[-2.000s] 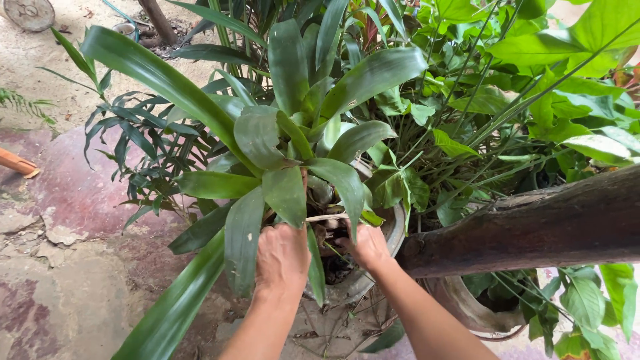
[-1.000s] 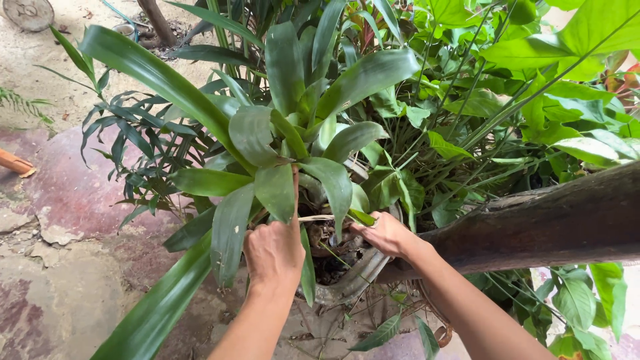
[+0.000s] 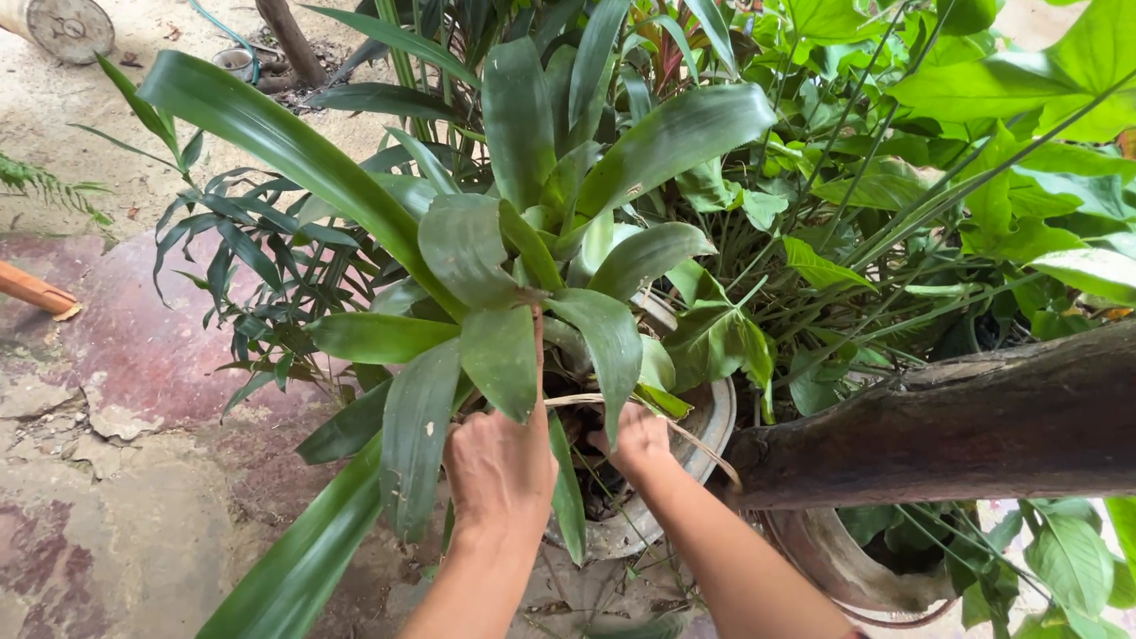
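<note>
A broad-leaved bromeliad-like plant [image 3: 466,248] grows from a round, pale pot [image 3: 652,524], its leaves spreading over both hands. Below the plant's centre, my left hand [image 3: 500,461] is curled at the leaf bases, its fingers mostly hidden by leaves, so its hold cannot be told. Reaching in over the pot, my right hand [image 3: 635,437] is close to the dark soil, with its fingertips hidden behind a drooping leaf. A thin dry strip [image 3: 701,444] runs from between the hands across the right hand and over the pot's rim.
A thick wooden post [image 3: 941,422] slants in from the right, beside the pot. Beneath it stands a second pot [image 3: 834,559] with leafy plants. Dense foliage [image 3: 887,204] fills the upper right. A wooden piece [image 3: 35,288] lies at the left on cracked flooring.
My right hand, out by the pot's right rim a second ago, is back in toward the soil and nearer my left hand. The dry strip now hangs over the rim.
</note>
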